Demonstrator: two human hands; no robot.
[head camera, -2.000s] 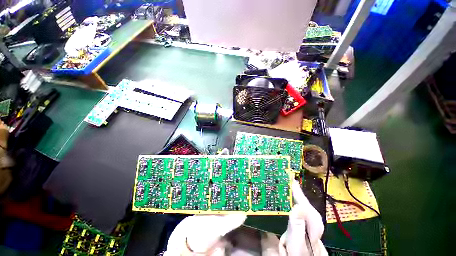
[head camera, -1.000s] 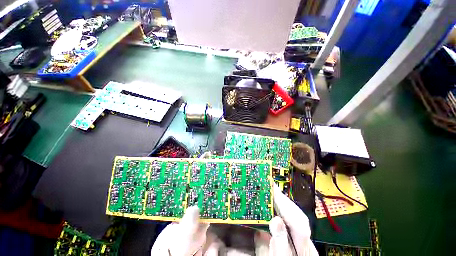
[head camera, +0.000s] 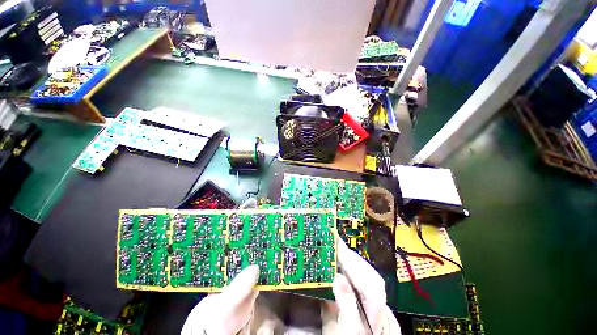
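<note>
A long green PCB panel (head camera: 199, 250) with yellowish edges is held up above the bench, its solder side facing me. My left hand (head camera: 226, 307), in a white glove, grips its lower edge near the middle, thumb on the face. My right hand (head camera: 357, 294), also gloved, holds the panel's right end. A thin dark pen-like tool, looking like the soldering iron (head camera: 360, 302), lies along my right hand. Its tip cannot be made out. The fingers behind the panel are hidden. A second PCB panel (head camera: 324, 192) lies behind the held one, partly covered by it.
Behind are a parts tray (head camera: 208, 198), a solder wire reel (head camera: 244, 157), a fume fan (head camera: 309, 134) and a red tray (head camera: 352, 133). At right are the soldering station (head camera: 432, 193) and red-handled tool (head camera: 415, 278). Pale boards (head camera: 157, 136) and panels with yellow blocks (head camera: 98, 318) are at left.
The held panel and both hands have shifted left in the view, as has the background. My left thumb now rests on the panel's face, where two seconds ago it was below the edge.
</note>
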